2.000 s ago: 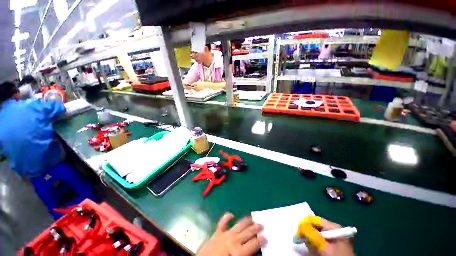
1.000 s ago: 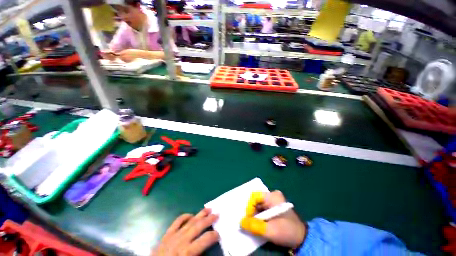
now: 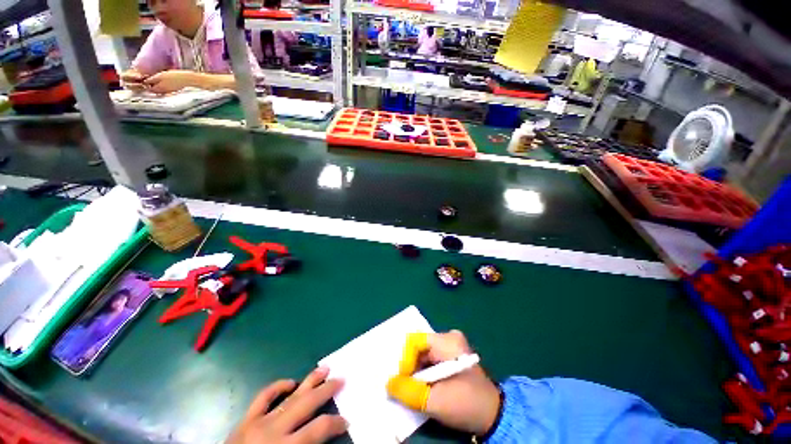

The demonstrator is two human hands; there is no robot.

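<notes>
A white paper sheet [image 3: 369, 364] lies on the green mat near the front. My right hand [image 3: 455, 390], with yellow finger cots on thumb and finger, holds a slim white pen [image 3: 449, 367] over the sheet. My left hand [image 3: 293, 414] rests with fingers spread at the sheet's left edge and is cut off by the bottom of the picture. The pen's tip is hidden by my fingers. Two open round units, one left [image 3: 448, 275] and one right [image 3: 488, 274], lie beyond the sheet. Two black covers [image 3: 452, 243] [image 3: 408, 251] lie near the white strip.
Red clamps [image 3: 206, 299] lie left of the sheet, near a bottle [image 3: 169, 221], a phone [image 3: 106, 321] and a green basket [image 3: 65, 299]. A blue crate [image 3: 720, 321] of red clamps stands right. A compartment tray [image 3: 401, 147] and a person [image 3: 186, 52] are beyond the conveyor [image 3: 260, 186].
My view has swung right, bringing the blue crate and fan further in. The phone's screen, dark at first, now shows a picture. The pen stays in my right hand over the sheet.
</notes>
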